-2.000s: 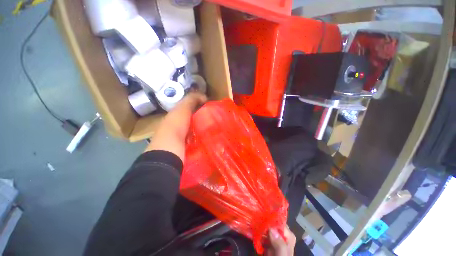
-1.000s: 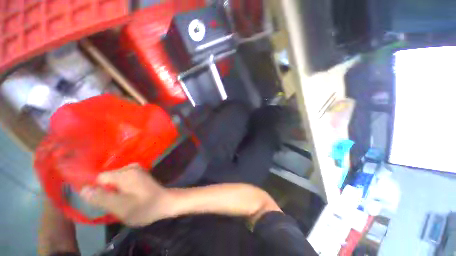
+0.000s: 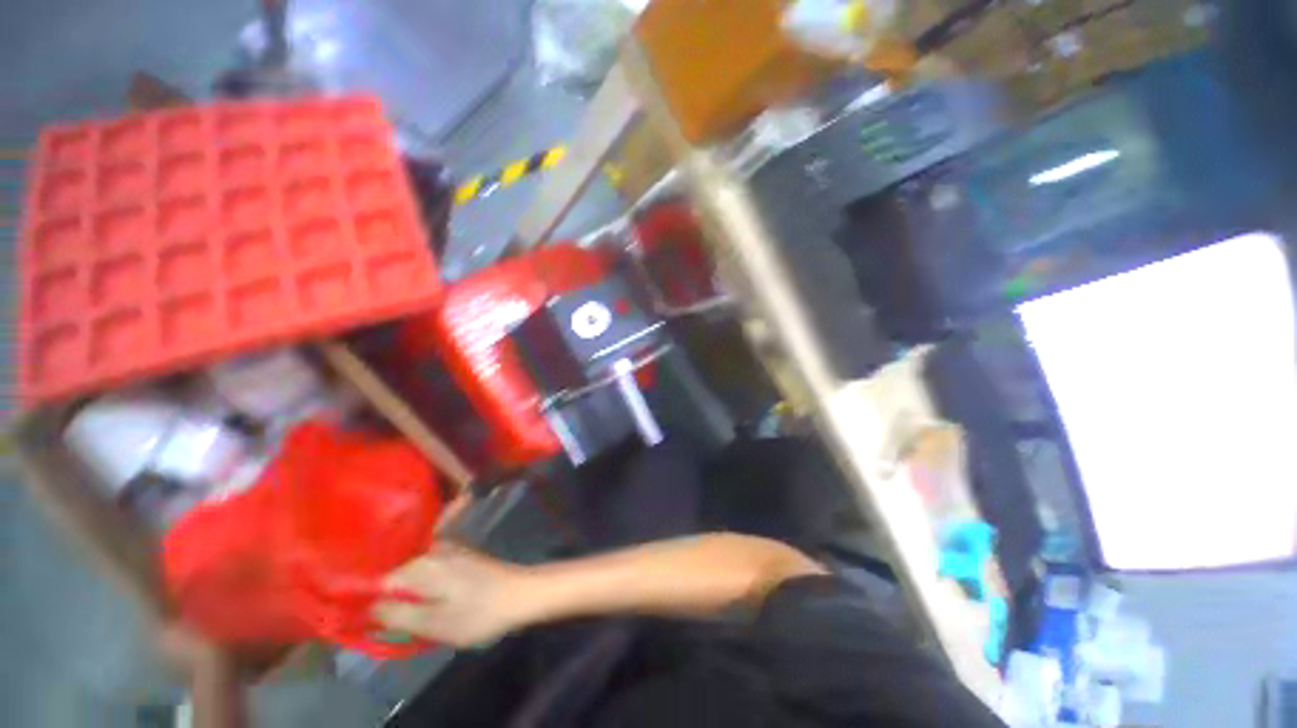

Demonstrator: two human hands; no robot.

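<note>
A crumpled red plastic bag (image 3: 299,533) hangs over the near end of an open cardboard box (image 3: 78,498). My right hand (image 3: 455,595) grips the bag's near edge. My left hand (image 3: 206,657) is blurred at the bag's lower left; its fingers are hidden by the bag, so its hold cannot be told. White rolls (image 3: 185,448) lie blurred in the box beyond the bag. A red tray (image 3: 228,235) with a grid of square pockets lies over the far part of the box. What is inside the bag cannot be told.
Right of the box stands a red stool (image 3: 491,334) with a small black device (image 3: 590,324). A pale desk edge (image 3: 797,327) runs down the middle right, with a bright monitor (image 3: 1166,413) and a blue tool (image 3: 967,562) beyond it. Yellow-black tape (image 3: 509,175) marks the floor.
The bag has moved from my lap to over the box. My right hand has shifted from the bag's gathered end to its near edge. The view has swung, showing more of the tray and desk.
</note>
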